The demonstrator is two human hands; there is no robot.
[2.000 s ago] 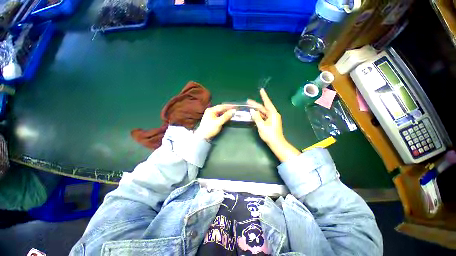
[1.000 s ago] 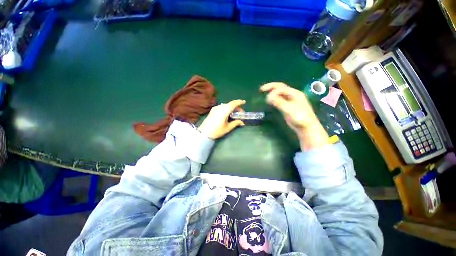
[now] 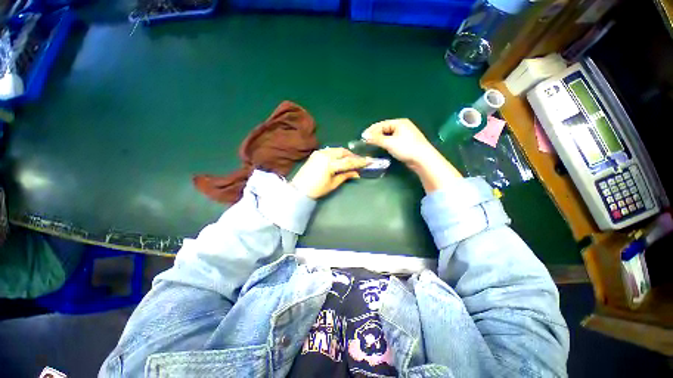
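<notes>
A small shiny clear bag with a dark and whitish content point(image 3: 375, 168) is on the green bench mat in front of me. My left hand point(image 3: 330, 171) holds it at its left end, fingers over its top. My right hand point(image 3: 396, 140) is just above and right of it, thumb and fingers pinched together on a thin, clear or greenish edge or strip point(image 3: 357, 145); too small to tell whether this is part of the bag.
A brown rag point(image 3: 279, 140) lies left of my hands. Green roll point(image 3: 460, 123), white roll point(image 3: 491, 100), pink slip point(image 3: 491, 131) and clear empty bags point(image 3: 496, 162) lie right, beside the shelf with the counting scale point(image 3: 595, 140). A water bottle point(image 3: 470, 49) and blue bins point(image 3: 413, 12) stand behind.
My right hand was raised apart to the right one second ago; it has moved left and down to the bag. My left hand stays on the bag, its fingers now further over it.
</notes>
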